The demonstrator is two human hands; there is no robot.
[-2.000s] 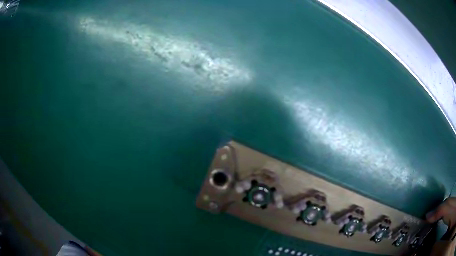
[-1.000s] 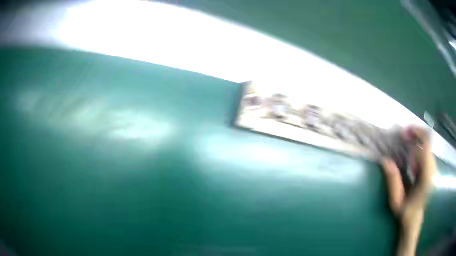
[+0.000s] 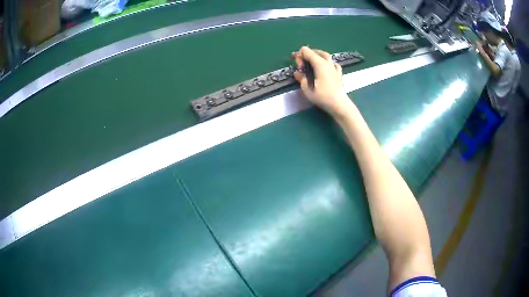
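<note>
A long grey fixture bar (image 3: 246, 89) lies on the dark green conveyor belt, close to the metal edge strip. It has a row of small round stations and a dark hole at its left end. My right hand (image 3: 323, 76) reaches in from the lower right, its thumb and fingers closed around the bar's right part and hiding it. A dark thing shows between the fingers; I cannot tell what it is. More bar with stations (image 3: 350, 57) shows beyond the hand; whether it is a separate bar is hidden. My left hand is not in view.
A shiny metal strip (image 3: 191, 141) divides the belt from the glossy green worktop (image 3: 278, 203). Another small bar (image 3: 402, 47) lies near a machine (image 3: 444, 29) at the upper right. A person (image 3: 500, 61) sits beyond, by a blue stool (image 3: 480, 129).
The fixture bar has gone from the worktop, across the metal strip, onto the belt, with my right hand at its right end. The view has lifted and widened, showing the machine and person.
</note>
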